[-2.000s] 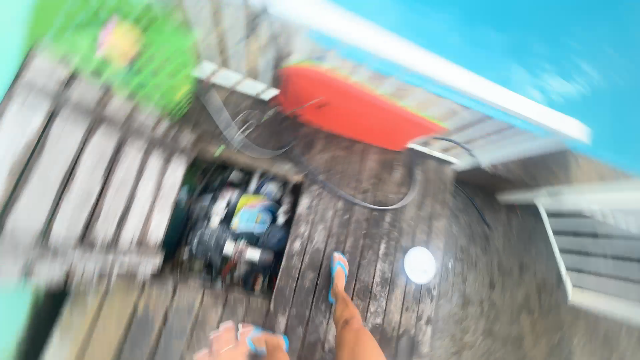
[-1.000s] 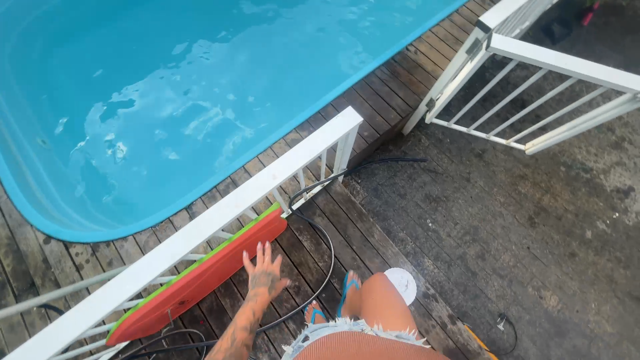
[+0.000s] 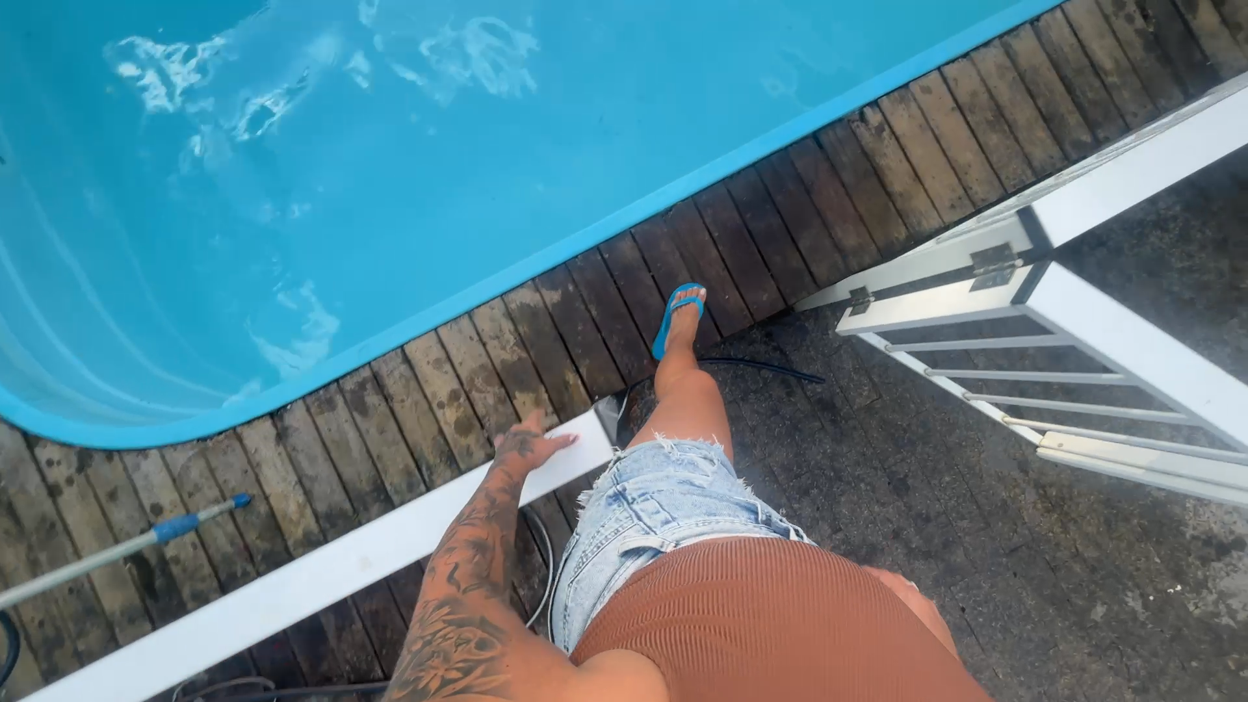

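Observation:
My left hand point(image 3: 531, 443) rests with its fingers apart on the end of a white fence's top rail point(image 3: 370, 546), close to the post. It grips nothing that I can see. The tattooed forearm reaches up from the bottom of the view. My right hand is not plainly visible; only a bit of skin shows at the right side of my waist. One foot in a blue flip-flop point(image 3: 664, 327) stands on the wooden deck point(image 3: 751, 234), between the fence end and the hinged white gate point(image 3: 1121, 361).
Beyond the deck boards lies a swimming pool point(image 3: 390, 195) with a blue rim. A pole with a blue grip point(image 3: 175, 527) lies at the left. A black hose point(image 3: 765, 367) runs near my foot, and dark, stained flooring point(image 3: 877, 526) spreads at the right.
My left hand, above the red board a second ago, is now on the end of the fence rail. I have moved toward the pool, and one foot is now on the deck beside it.

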